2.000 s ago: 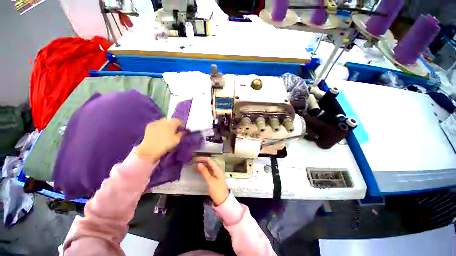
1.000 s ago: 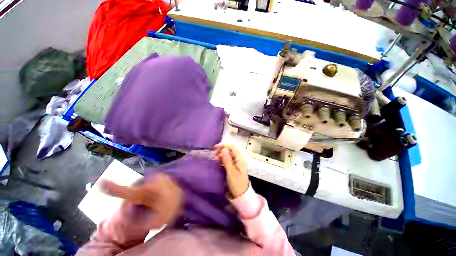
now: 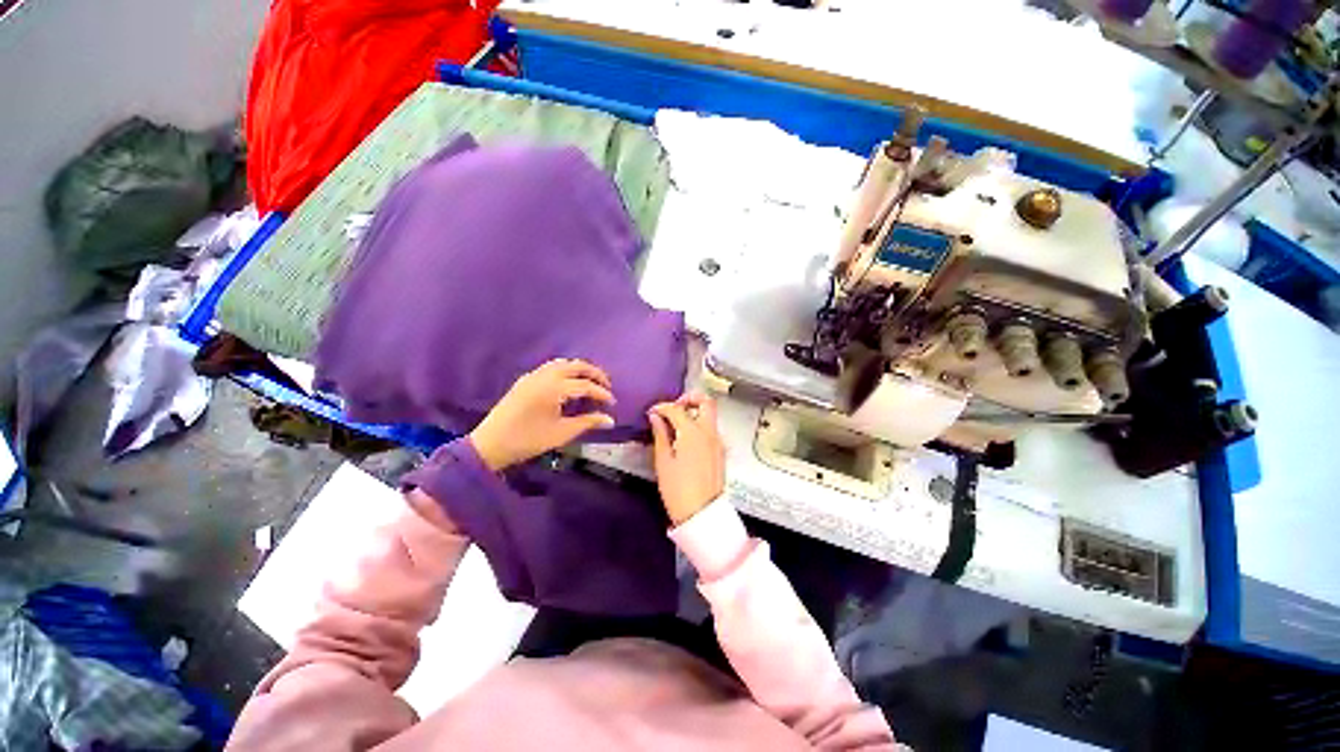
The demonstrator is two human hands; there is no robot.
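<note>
A pile of purple garment pieces lies on the side table, its right corner reaching onto the machine table. Another purple piece hangs in front of my body, draped against my left wrist. My left hand is over the near edge of the pile, bare, with fingers curled and apart. My right hand pinches the pile's near right corner between thumb and fingers. The overlock machine stands right of my hands; no fabric shows under its presser foot area.
Green striped cloth covers the side table, with a red fabric pile beyond. White cloth lies left of the machine. Dark thread spools stand at its right. A recessed metal tray is near the table's front right.
The view has swung left and down. My hands have moved from the needle area to the pile's near edge. A purple piece has come down in front of my body.
</note>
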